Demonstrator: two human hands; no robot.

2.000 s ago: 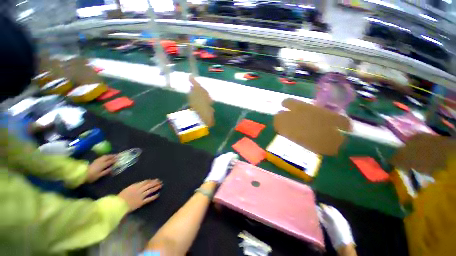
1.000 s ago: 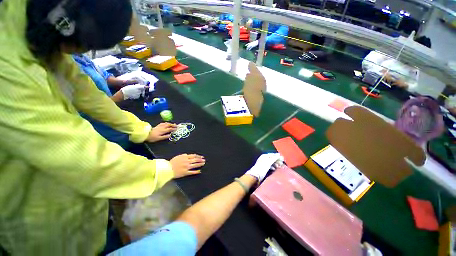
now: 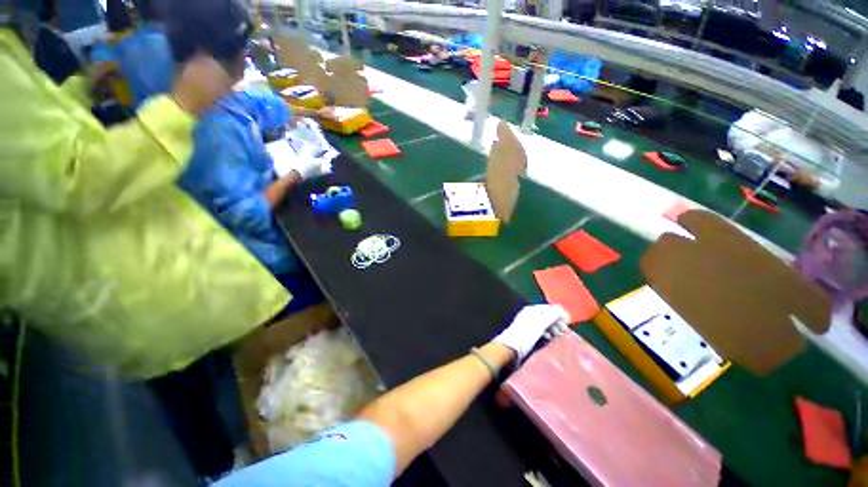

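The pink platform (image 3: 614,414), with a dark round mark on top, lies on the black-matted bench at the lower right. My left hand (image 3: 533,331), in a white glove, rests at its upper left corner with fingers bent; a small whitish thing seems to show at the fingertips, too blurred to tell if it is held. My right hand is out of the picture. An open yellow gift box (image 3: 657,342) with a white insert and black spots stands just beyond the platform, its brown lid (image 3: 738,285) upright.
Red-orange pads (image 3: 587,251) and another open yellow box (image 3: 470,209) lie on the green belt (image 3: 533,214). Pale loops (image 3: 375,250) and a blue tape dispenser (image 3: 331,200) lie on the bench. A scrap carton (image 3: 249,380) and a person in yellow (image 3: 114,228) are at left.
The view has turned left and the platform sits further right and lower. The person in yellow has lifted their hands off the bench and moved back. My right hand has left the picture.
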